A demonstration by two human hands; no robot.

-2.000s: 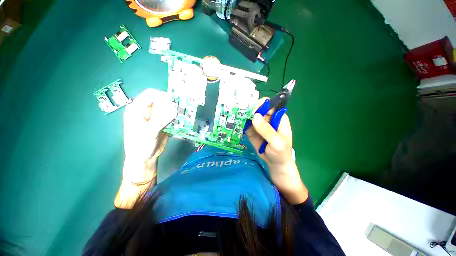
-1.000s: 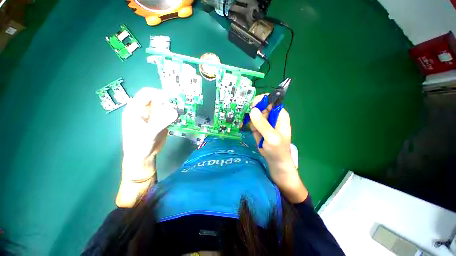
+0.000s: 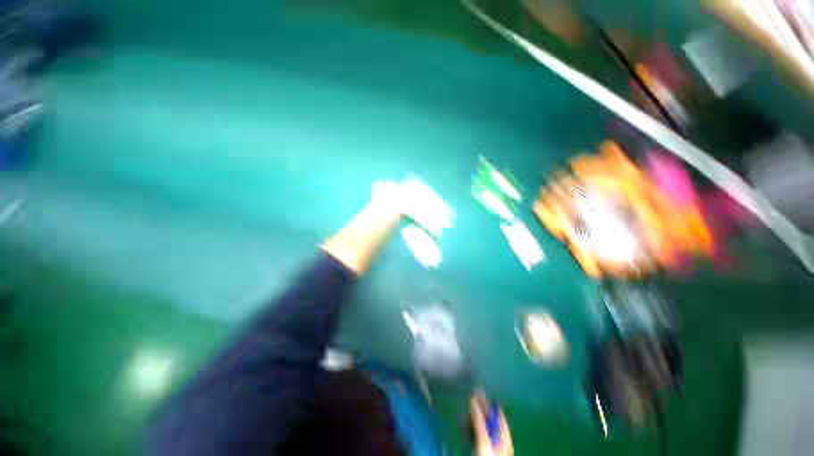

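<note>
The view is strongly blurred. My left hand [image 3: 382, 207] reaches out over the green bench mat, overexposed. A bright white shape [image 3: 428, 205] lies at its fingertips; whether I hold it cannot be told. Another pale piece [image 3: 421, 247] is just below it. My right hand [image 3: 491, 433] is cut off by the bottom edge, closed around the blue-handled cutters [image 3: 494, 424]; their jaws cannot be made out. A green and white circuit board [image 3: 495, 189] lies right of my left hand, with a white piece [image 3: 523, 244] below it. The large board panel cannot be made out.
The orange fan [image 3: 616, 218] stands at the right. A small round reel [image 3: 539, 337] is nearer me. Dark soldering equipment [image 3: 634, 370] is at the lower right. A blurred grey object [image 3: 437, 338] sits below the pale pieces. A white bench edge [image 3: 616, 107] runs across the upper right.
The view has swung left, so the fan and boards now appear further right and lower. My left hand has left the panel's side and stretches over the mat. My right hand is now at the bottom edge.
</note>
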